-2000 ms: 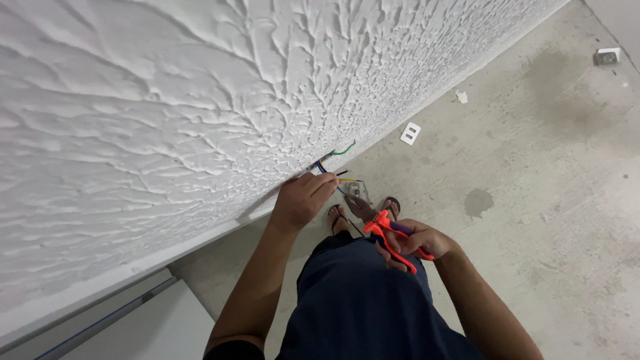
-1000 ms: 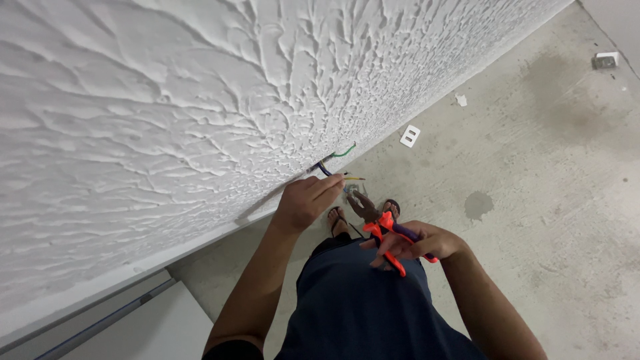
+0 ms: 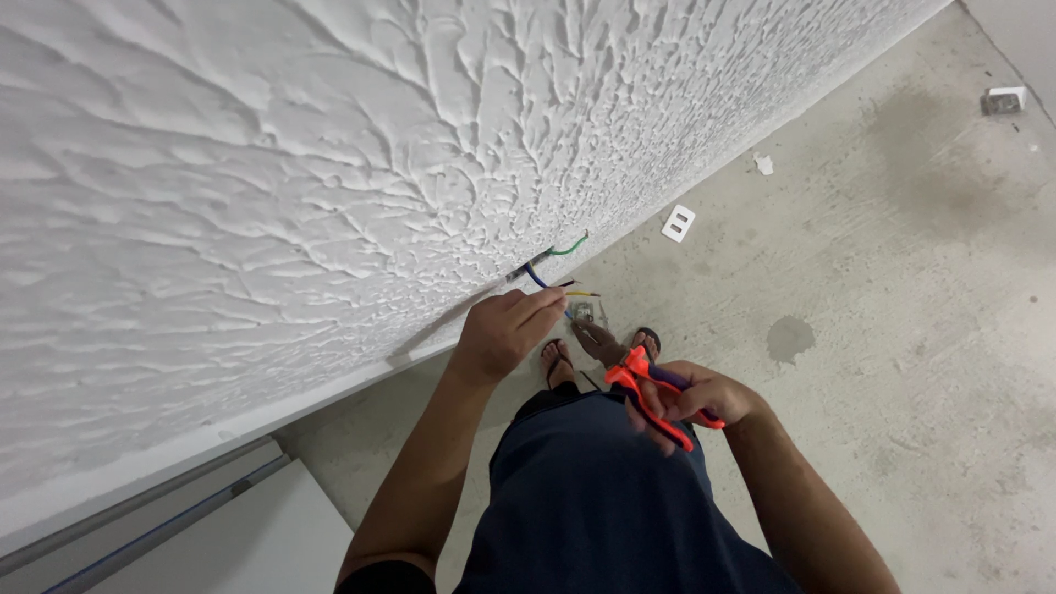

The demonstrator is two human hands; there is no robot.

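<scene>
Electrical wires come out of an opening (image 3: pixel 528 266) low in the white textured wall. My left hand (image 3: pixel 507 332) pinches several of them between thumb and fingers; a yellow wire (image 3: pixel 582 294) and a dark one stick out past the fingertips. A green wire (image 3: pixel 571 247) curves away on its own beside the opening. My right hand (image 3: pixel 691 394) grips the red and dark blue handles of combination pliers (image 3: pixel 635 363). The handles are spread, and the jaws are close to the end of a blue wire below my left fingertips; whether they touch it I cannot tell.
On the concrete floor (image 3: pixel 825 412) are a white faceplate (image 3: pixel 678 223), a small white scrap (image 3: pixel 763 164), a box-like fitting (image 3: pixel 1003 101) at the far right and a clear object (image 3: pixel 584 312) by my sandalled feet. White panels (image 3: pixel 239 528) lie at the lower left.
The pliers' jaws have shifted slightly toward my left hand since a second ago. My left hand stays at the wires by the wall opening.
</scene>
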